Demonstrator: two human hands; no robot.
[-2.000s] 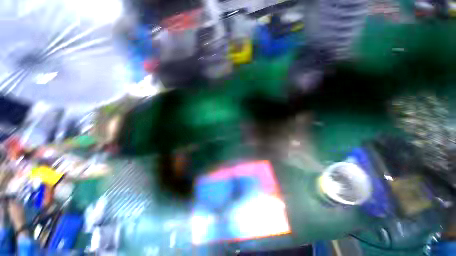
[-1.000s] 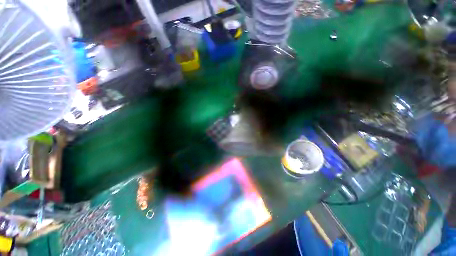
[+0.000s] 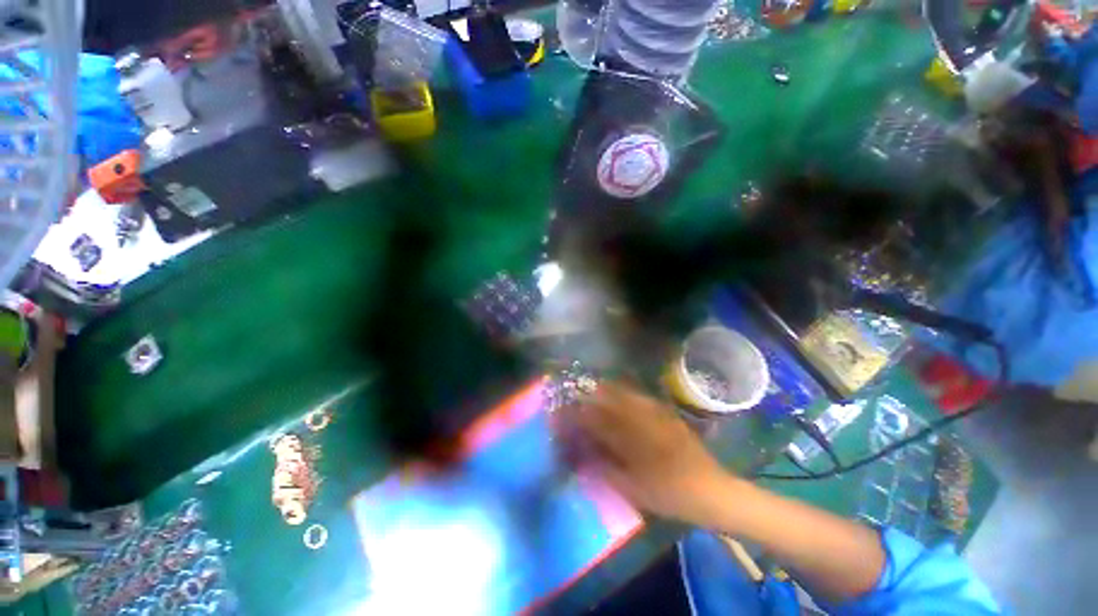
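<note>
My right hand reaches in from the lower right, in a blue sleeve, over the right part of the blue-and-pink mat. Its fingertips are blurred beside a small heap of metal parts at the mat's far corner. I cannot tell if they hold anything. Strong glare whitens the mat's near left part. My left hand is not in view. A pile of copper rings lies left of the mat, with a single pale ring near it.
A white tub with grey contents stands right of the mat, beside a blue unit and black cord. Silvery rings spread at lower left. A ribbed hose stands at the back. A blue-clad person is at right. Dark smears hide the middle.
My right hand has come into view over the mat. The camera view has shifted, and the fan now shows only at the left edge. The picture is sharper.
</note>
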